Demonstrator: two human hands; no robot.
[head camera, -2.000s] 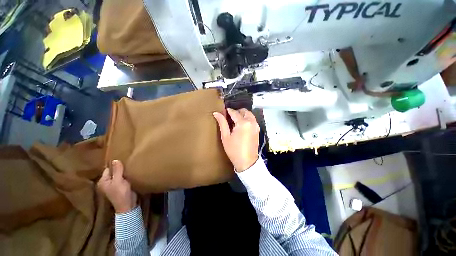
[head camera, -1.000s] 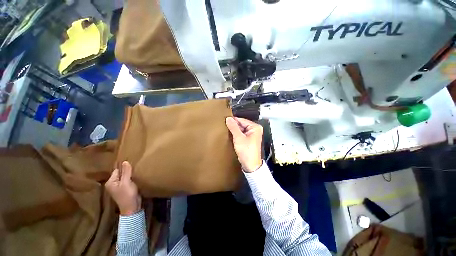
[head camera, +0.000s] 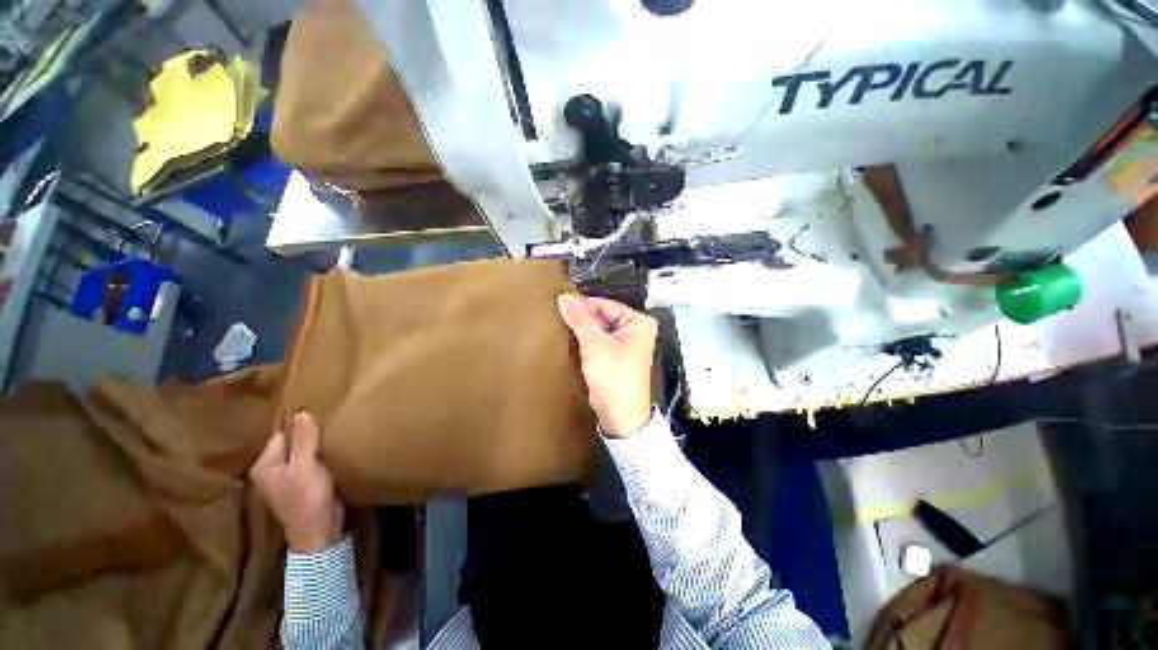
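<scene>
A tan-brown tube-shaped cloth piece (head camera: 438, 375) is spread flat over my lap, its upper right corner at the presser foot and needle area (head camera: 616, 191) of the white sewing machine (head camera: 749, 76). My left hand (head camera: 300, 480) grips the lower left edge, thumb on top. My right hand (head camera: 615, 358) pinches the right edge just below the needle area, thumb and fingers together. The cloth hides the fingers under it. The left edge shows a darker brown fold.
A large crumpled brown heap (head camera: 114, 508) lies at the left. Brown pieces (head camera: 349, 102) sit on a small side table (head camera: 299, 226) at the top. A green knob (head camera: 1039, 293) is right of the machine bed. Yellow pieces (head camera: 191, 125) lie beyond. More brown cloth (head camera: 971, 616) is at lower right.
My right hand has moved from lying over the cloth's edge near the needle to pinching that edge slightly lower. My left hand keeps its hold. The camera view has shifted slightly.
</scene>
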